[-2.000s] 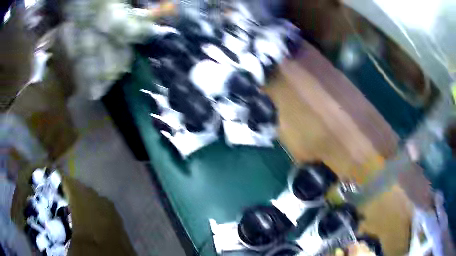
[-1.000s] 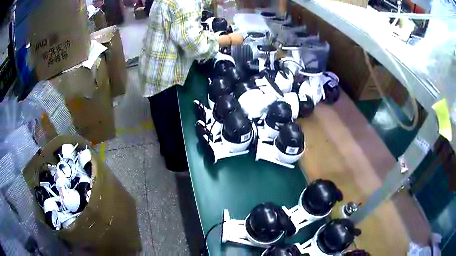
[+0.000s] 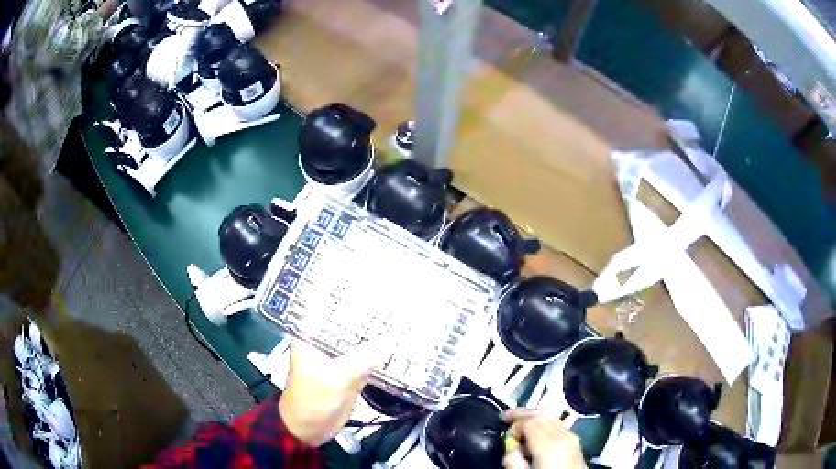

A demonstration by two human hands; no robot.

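My left hand [image 3: 321, 389], in a red and black checked sleeve, holds a flat clear tray [image 3: 394, 302] from below its near edge. Small dark squares stand in rows at both ends of the tray; its middle is washed out by glare. My right hand [image 3: 543, 440] is at the bottom edge, partly cut off, with its fingertips at the right side of a black camera head [image 3: 466, 435]. A small yellow item [image 3: 511, 443] shows at the fingertips; I cannot tell what it is. More white cameras with black heads [image 3: 541, 318] stand in a row behind.
More cameras [image 3: 247, 82] are grouped at the upper left of the green bench [image 3: 197, 211]. White strips [image 3: 683, 266] cross on brown cardboard at the right, beside a printed label sheet [image 3: 768, 366]. A grey post [image 3: 446, 82] stands behind the cameras. A carton of white and black parts [image 3: 44, 394] is lower left.
The view has turned right and down to the near cameras. My left hand with the tray and my right hand are now in view. The person's plaid clothing is now only at the upper left.
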